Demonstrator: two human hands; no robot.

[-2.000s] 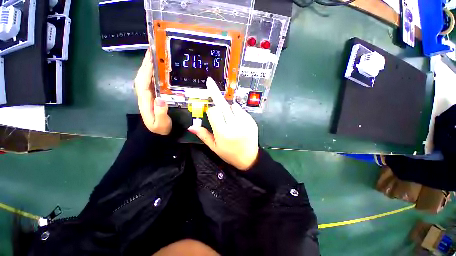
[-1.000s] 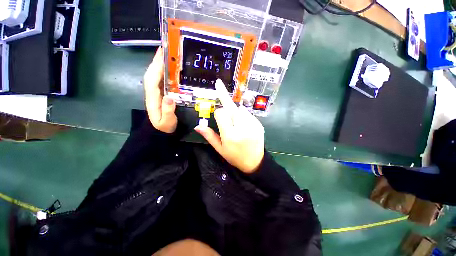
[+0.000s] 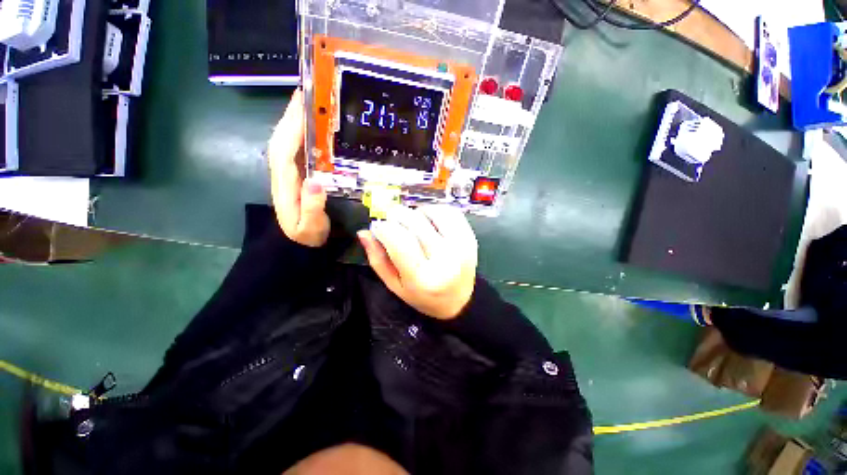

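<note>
The clear acrylic test fixture (image 3: pixel 515 125) lies on the bench in front of me. Its orange frame (image 3: pixel 324 109) surrounds the black thermostat display (image 3: pixel 388 119), lit with digits reading about 21.7. The red power switch (image 3: pixel 484 190) glows at the near right corner. My left hand (image 3: pixel 295 181) holds the fixture's left side, thumb at the near left corner. My right hand (image 3: pixel 427 255) is at the near edge, its fingers on or beside the yellow clamp (image 3: pixel 379 199), whose pale tip is hidden. Whether it grips the clamp cannot be told.
An unlit black unit (image 3: pixel 253 42) lies left of the fixture. White housings (image 3: pixel 28 23) lie on dark boards at far left. Another housing (image 3: pixel 692 139) sits on a black board (image 3: pixel 715 223) at right. A blue holder (image 3: pixel 813 79) and a person's dark sleeve (image 3: pixel 780 339) are at far right.
My right index finger has left the display's lower part and my right hand has drawn back to the yellow clamp. My left hand stays on the fixture. The fixture sits farther right in view than two seconds ago.
</note>
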